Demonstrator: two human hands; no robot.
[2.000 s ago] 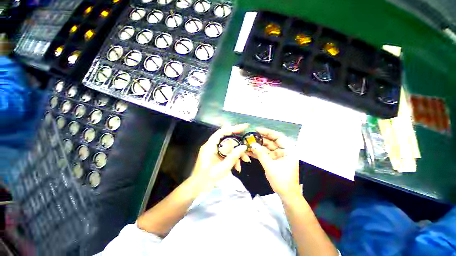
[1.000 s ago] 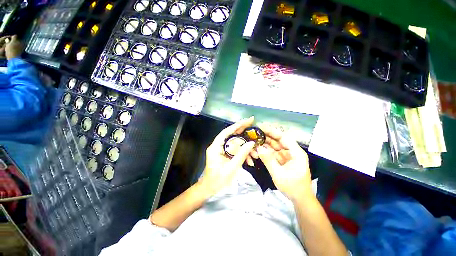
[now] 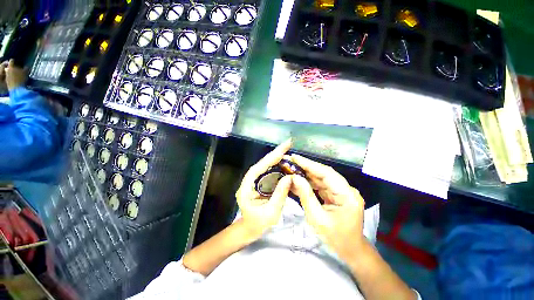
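Observation:
My left hand [image 3: 260,202] holds a round silver-faced part [image 3: 270,183] with a dark rim between thumb and fingers, above my lap. A round dark part with a yellow-amber insert [image 3: 289,167] is right beside it, touching or nearly touching. My right hand [image 3: 329,205] grips this dark part with thumb and fingertips. The fingertips of both hands meet there and hide much of it. Whether a wire joins the two parts cannot be told.
A clear tray of silver discs [image 3: 225,127] lies on the green bench at left. A black pocket tray [image 3: 375,67] holds yellow and dark units. Pink-red wires [image 3: 313,78] lie on white paper [image 3: 404,155]. An empty blister tray [image 3: 88,228] tilts at left. Blue sleeves [image 3: 29,137] show.
The dark part has turned and its yellow insert shows less. The silver face looks darker. My right thumb has moved up against the dark part, and the fingers have closed in.

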